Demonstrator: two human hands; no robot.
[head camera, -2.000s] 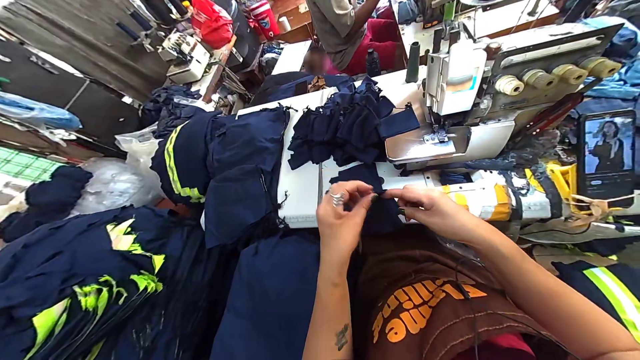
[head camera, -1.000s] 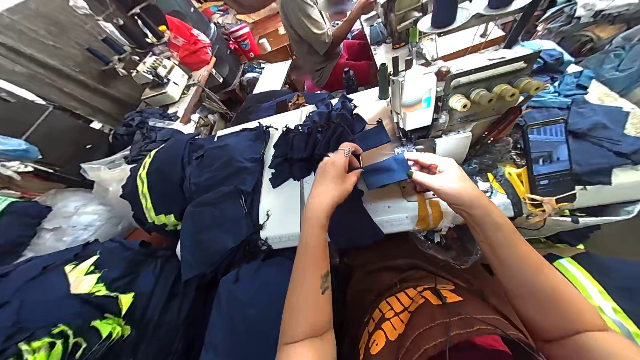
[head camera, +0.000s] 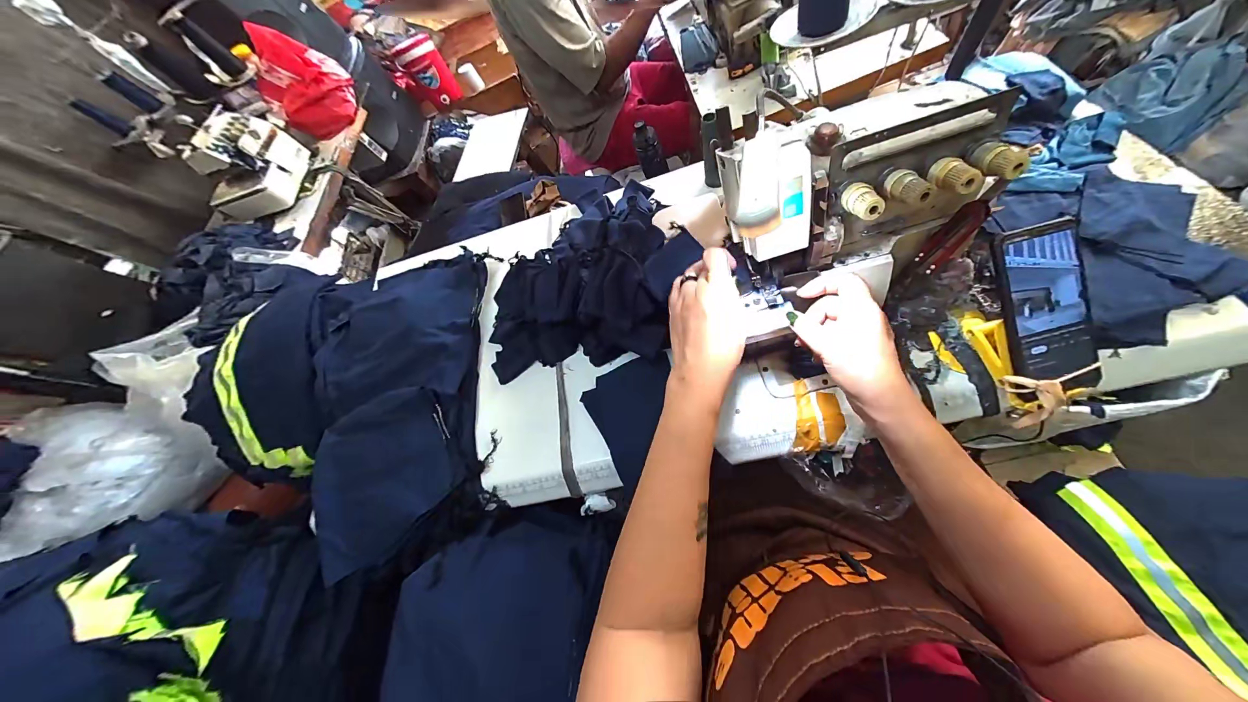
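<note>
At the needle area of an overlock sewing machine (head camera: 770, 195), my left hand (head camera: 706, 317) lies by the left side of the presser foot, its fingers against a small navy fabric piece (head camera: 680, 263). My right hand (head camera: 846, 336) is just right of the foot, thumb and forefinger pinched together; whether cloth is between them cannot be told. A pile of gathered navy fabric pieces (head camera: 585, 283) lies left of my left hand on the white table. Another navy cloth (head camera: 629, 409) hangs over the table edge below it.
Navy garments with a reflective strip (head camera: 234, 400) are heaped at the left. A phone (head camera: 1045, 292) stands right of the machine, near a yellow plastic part (head camera: 980, 356). Behind the table, a person (head camera: 575, 78) sits near another sewing machine. Thread cones and a red bag (head camera: 297, 83) are farther back.
Both hands have moved from the table's front edge up to the presser foot. The navy piece seen stretched between them one second ago is now largely hidden at the machine.
</note>
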